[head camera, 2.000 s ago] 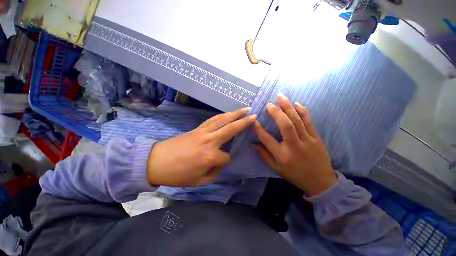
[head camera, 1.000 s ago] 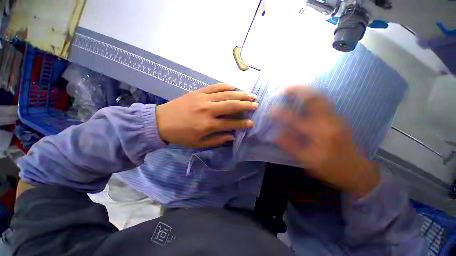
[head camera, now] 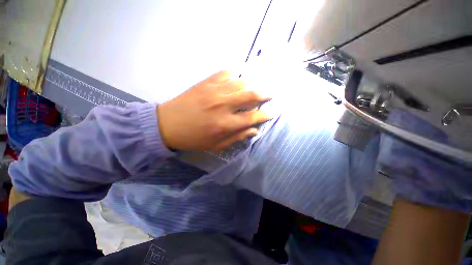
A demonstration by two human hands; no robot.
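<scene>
The blue-and-white striped fabric panel lies on the white machine table and hangs over its front edge. Its upper part is lost in the lamp glare. My left hand is palm down at the panel's left edge, fingers bent and slightly apart, fingertips at the fabric; I cannot tell whether it grips or presses. My right hand is hidden behind the sewing machine head; only the forearm and sleeve cover show. The presser foot area is beside the bright light, and the grey cylinder overlaps the panel.
The measuring scale runs along the table's front edge. More striped fabric hangs over my lap, with white fabric beside it. A blue plastic basket is at far left, below a yellowed board.
The view has shifted towards the machine head. My right hand has left the panel and gone behind the head. My left hand stays at the panel's left edge. The tan curved piece no longer shows.
</scene>
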